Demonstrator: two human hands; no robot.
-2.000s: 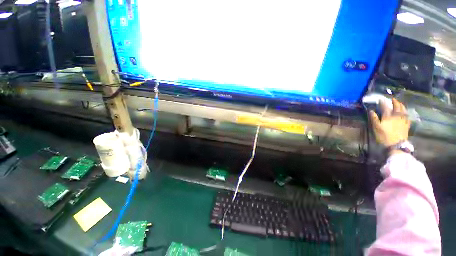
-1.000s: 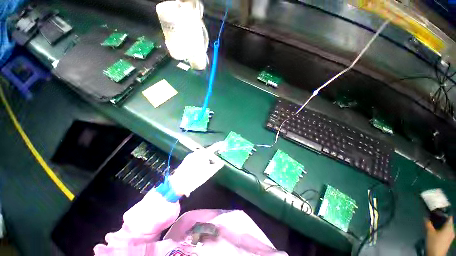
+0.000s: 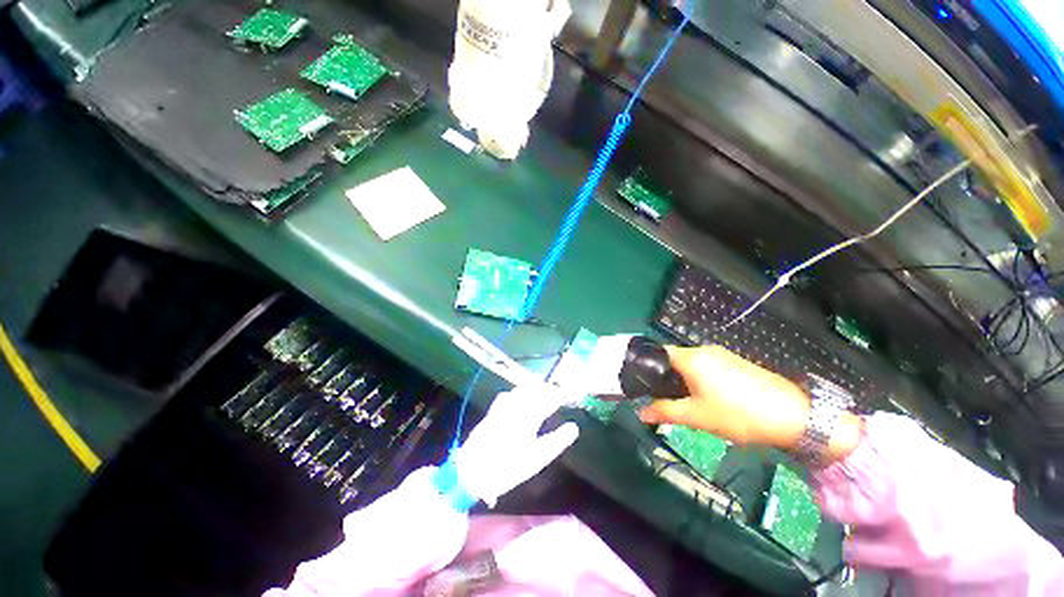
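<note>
My right hand [image 3: 735, 402], bare with a metal watch, grips the black handle of a barcode scanner [image 3: 648, 369]. Its pale head is over a green circuit board [image 3: 586, 345], mostly hidden beneath it. My left hand [image 3: 513, 443], in a white glove with a blue wrist strap, is at the bench edge just below the scanner head. Its thumb is apart; its fingertips reach toward that board, and whether they grip it is unclear. Another circuit board [image 3: 497, 283] lies to the left. More boards [image 3: 700, 447] lie to the right, partly behind my right hand and cables.
A keyboard [image 3: 758, 321] lies behind the scanner. A blue coiled cord [image 3: 583, 192] crosses the bench. A yellow card [image 3: 396, 203] and a black mat [image 3: 175, 99] with boards are at left. A black tote [image 3: 315, 408] holds boards in rows below the edge. White rolls [image 3: 502, 70] stand behind.
My right hand has brought the scanner from the far right to the board by my left hand. My left hand has shifted slightly right and down in view. The view has turned from the monitor to the bench.
</note>
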